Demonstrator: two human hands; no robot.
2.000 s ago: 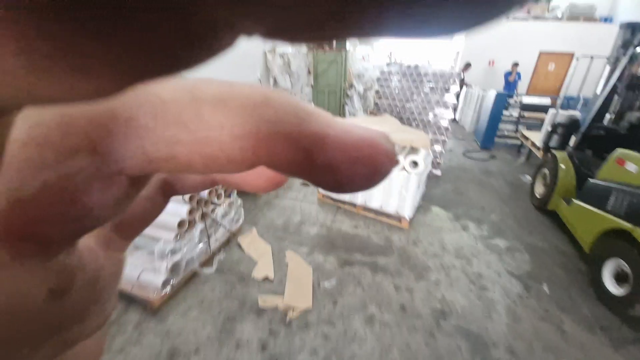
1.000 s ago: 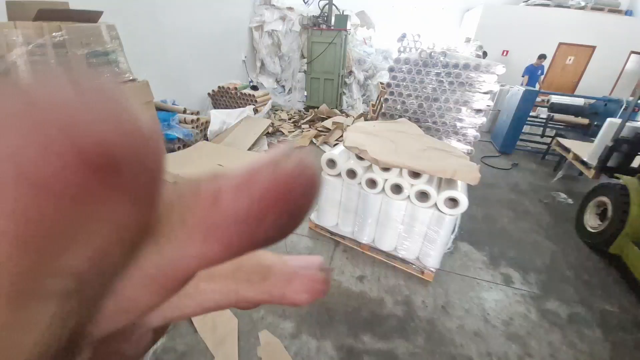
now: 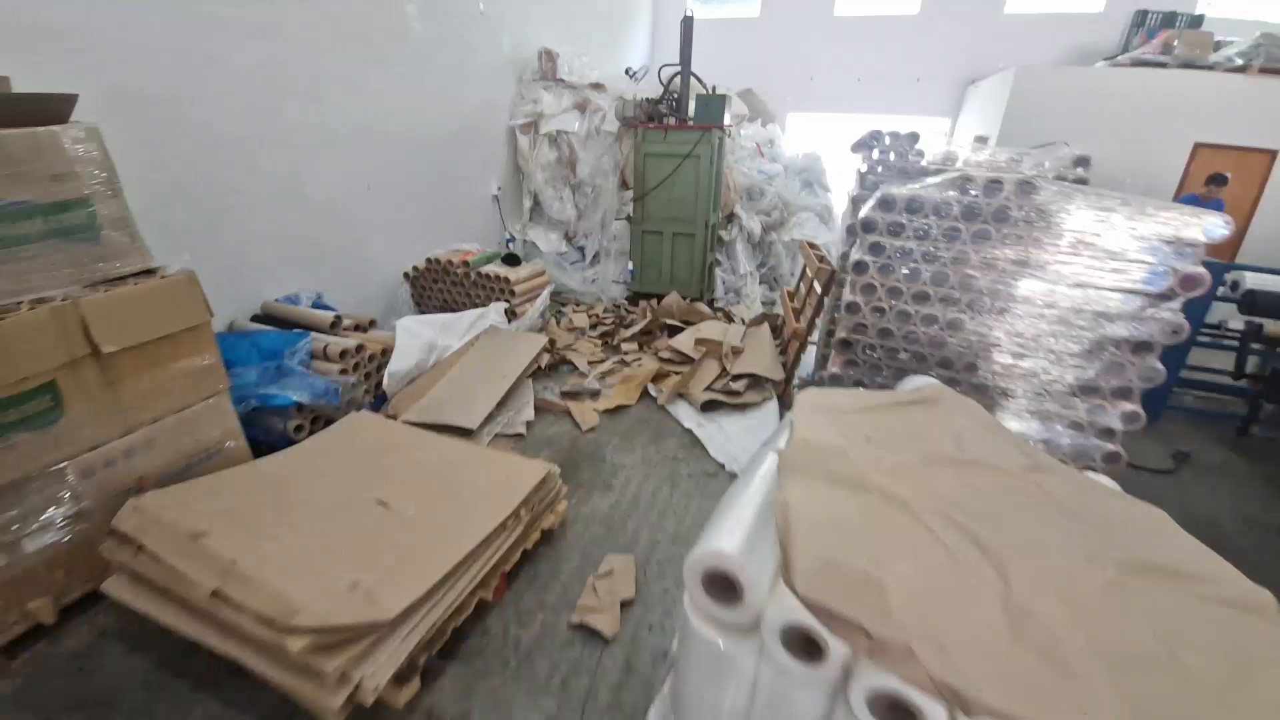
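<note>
Neither my left hand nor my right hand shows in the head view now. At the lower right, a creased sheet of brown paper (image 3: 960, 540) lies over a stack of white plastic film rolls (image 3: 735, 570), whose hollow cores face this way. To the left, a stack of flat cardboard sheets (image 3: 350, 520) rests on a wooden pallet. A torn piece of brown cardboard (image 3: 605, 597) lies on the concrete floor between the two stacks.
Cartons (image 3: 110, 390) stand at the left. Cardboard scraps (image 3: 640, 350) cover the floor before a green baling press (image 3: 675, 215). Wrapped cardboard tubes (image 3: 1000, 290) rise behind the film rolls. A person in blue (image 3: 1208, 193) is far right, near a blue machine (image 3: 1190, 350).
A hand that filled much of the left side in the earlier frames is out of view now. The view has moved closer to the film rolls and turned left; the forklift is out of frame.
</note>
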